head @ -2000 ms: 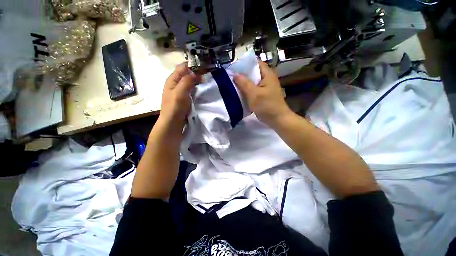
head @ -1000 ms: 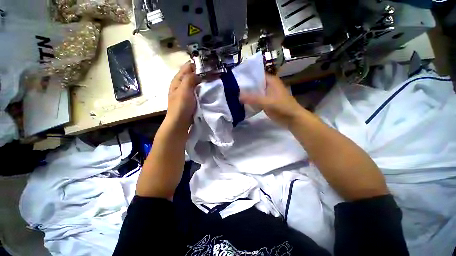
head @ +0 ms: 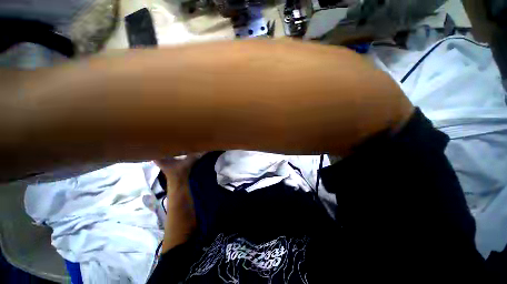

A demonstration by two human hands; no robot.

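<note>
My right forearm, large and blurred, stretches across the whole view to the left edge, and my right hand is cut off beyond that edge. My left hand point(head: 177, 164) is low at the left of my lap, mostly hidden under the right forearm, beside the white garment pile point(head: 105, 213); whether it holds cloth cannot be told. White cloth with navy trim point(head: 256, 169) lies on my lap. The silver work plate point(head: 253, 29) of the machine shows at the top centre with no cloth on it.
A black phone point(head: 140, 28) lies on the pale table point(head: 169, 25) at the upper left, near a bag with gold-brown contents point(head: 95, 28). A small metal mechanism point(head: 294, 19) stands right of the work plate. White garments with navy trim point(head: 461, 77) hang at the right.
Both hands have left the machine. The held white piece with the navy band is no longer seen there. My right arm has swung left across the view; my left hand has dropped toward my lap.
</note>
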